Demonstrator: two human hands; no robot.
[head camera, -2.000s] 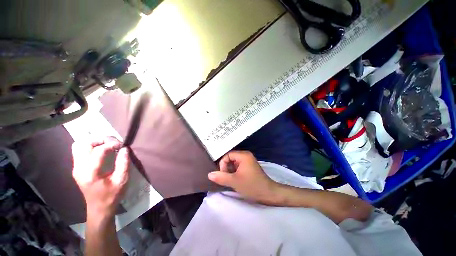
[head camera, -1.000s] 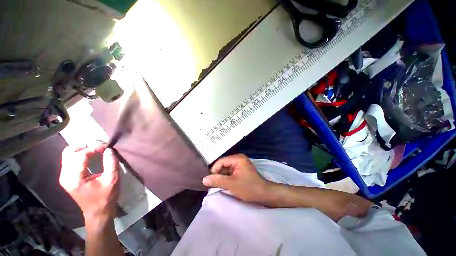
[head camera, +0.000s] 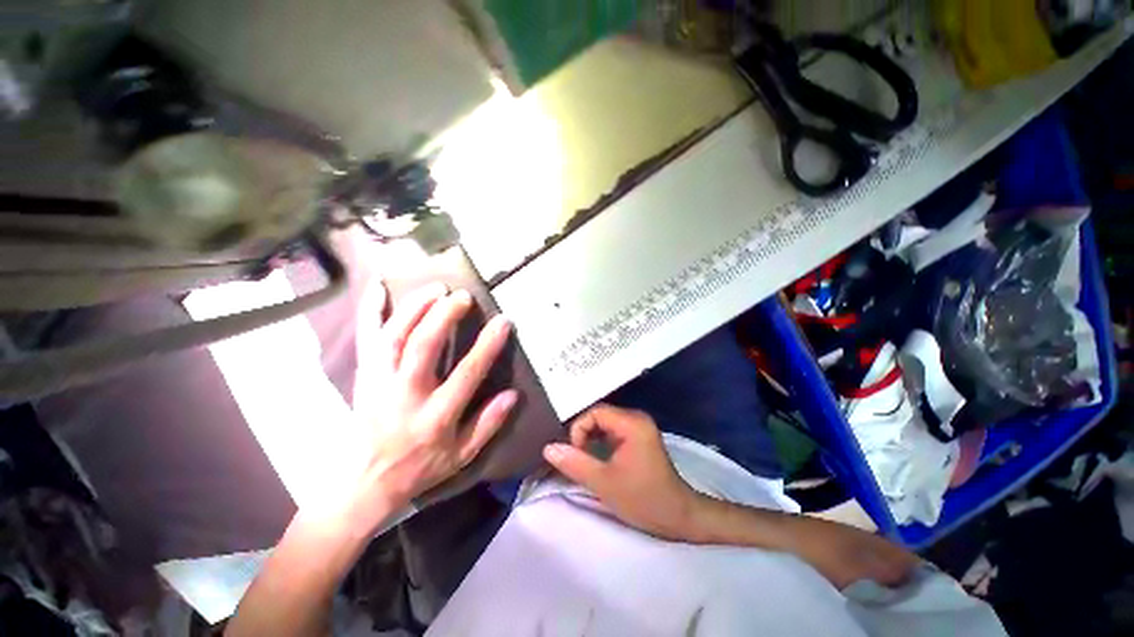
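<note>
A brown-purple fabric panel (head camera: 535, 404) lies on the white table, its upper end at the presser foot area (head camera: 404, 222) of the cream sewing machine (head camera: 75, 292). My left hand (head camera: 429, 404) lies flat on the panel just below the needle area, fingers spread. My right hand (head camera: 622, 467) is at the panel's near right corner by the table edge, thumb and curled fingers closed at the cloth's edge. More of the same cloth (head camera: 162, 429) lies to the left, partly under the machine head. The needle tip is lost in glare.
Black-handled scissors (head camera: 827, 112) lie on the table at the upper right, beside the printed ruler scale (head camera: 734, 255). A yellow object (head camera: 995, 44) is at the top right. A blue crate (head camera: 827, 411) with scraps and clear bags stands right, below the table edge.
My left hand has let go of its pinched fold, moved right and now lies flat on the panel. My right hand stays at the corner. The view has shifted slightly.
</note>
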